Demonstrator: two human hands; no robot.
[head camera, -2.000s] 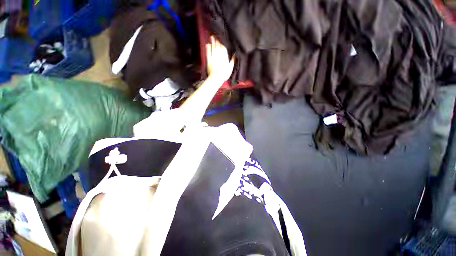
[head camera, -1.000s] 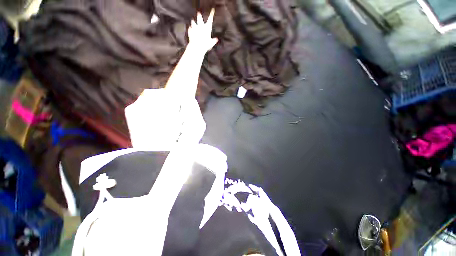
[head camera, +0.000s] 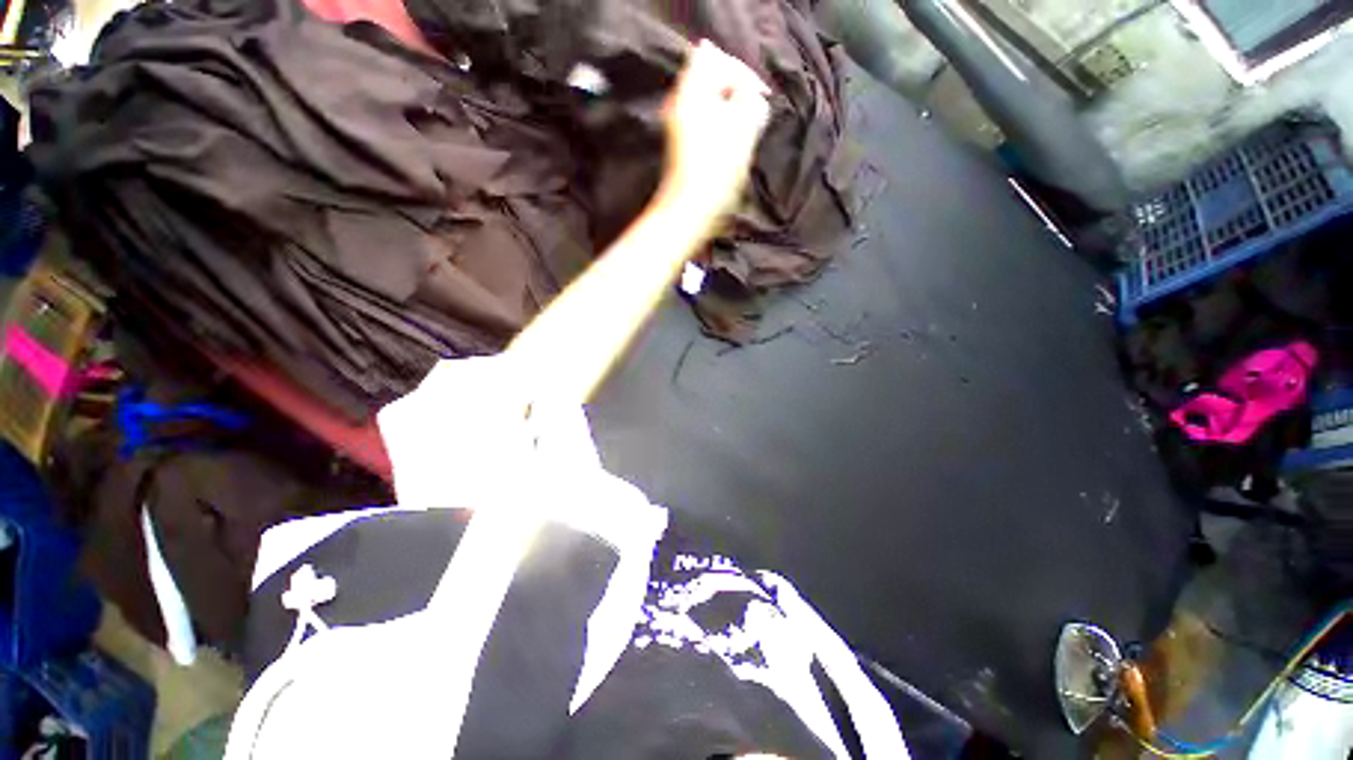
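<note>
A large heap of crumpled dark brown garments (head camera: 371, 193) lies across the upper left and middle of the view, with small white labels on it. My left hand (head camera: 720, 104) is reached out over the heap's right part, its fingers closed on a dark garment (head camera: 616, 67) that looks blurred and partly raised. My forearm is overexposed and hides part of the cloth. My right hand is not seen; a tiny skin-coloured patch at the bottom edge is too small to identify.
The dark pressing table cover (head camera: 890, 446) has loose threads. A steam iron (head camera: 1091, 676) stands at the lower right with blue and yellow lines beside it. A blue crate (head camera: 1239, 215) and pink cloth (head camera: 1254, 394) are beyond the right edge. A red support (head camera: 304, 416) shows below the heap.
The view has swung right, bringing the table, iron and crate in. My left hand has moved onto the heap and changed from spread fingers to closed on cloth.
</note>
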